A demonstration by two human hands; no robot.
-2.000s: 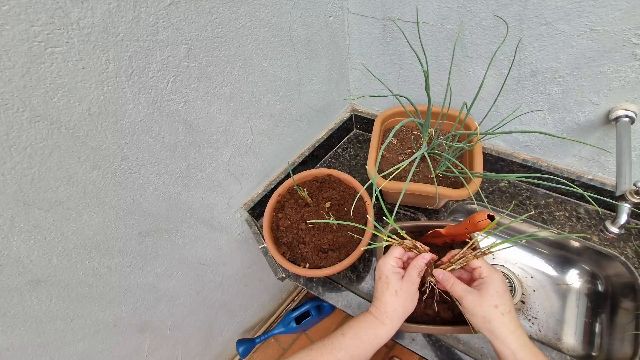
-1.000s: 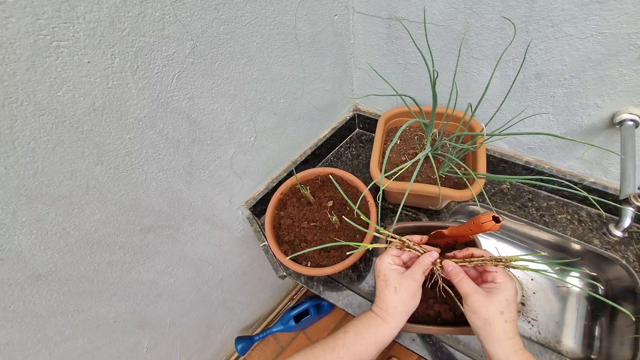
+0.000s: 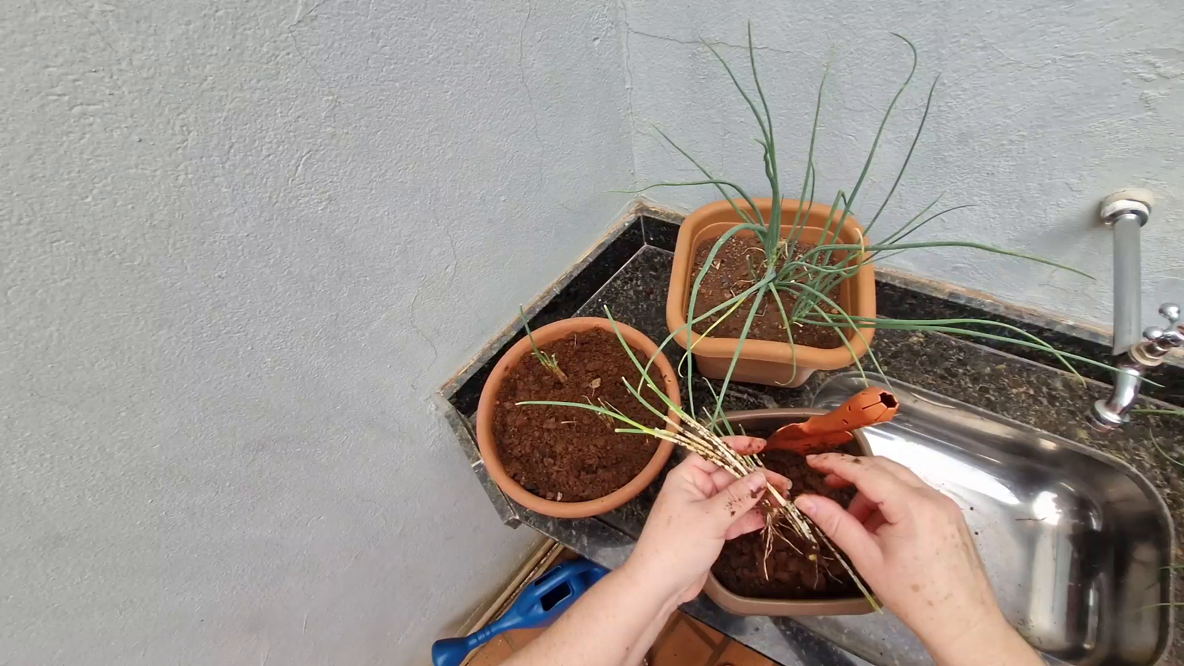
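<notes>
A thin bunch of rooted green onion plants (image 3: 708, 442) is pinched in my left hand (image 3: 698, 513), its green leaves pointing up and left, its roots hanging down. Close at its root end is my right hand (image 3: 902, 532), thumb and fingers apart; whether it touches a stem is unclear. Both hands are over a brown pot of soil (image 3: 777, 606), in which an orange hand trowel (image 3: 832, 418) leans. A round terracotta-coloured pot (image 3: 578, 509) to the left holds soil and a small cut sprout (image 3: 552, 365). Behind, a square pot (image 3: 772, 350) holds a large green onion plant (image 3: 777, 268).
A stainless steel sink (image 3: 1027, 518) is set in the dark granite counter (image 3: 980, 365) at right, with a metal tap (image 3: 1124, 379) on the wall side. A blue plastic object with a handle (image 3: 546, 601) is low at left. Textured grey walls (image 3: 305, 277) meet behind the pots.
The bunch was between both hands, with leaves also spreading right. Now my left hand alone plainly holds it, leaves toward the upper left, and my right hand's fingers have spread apart.
</notes>
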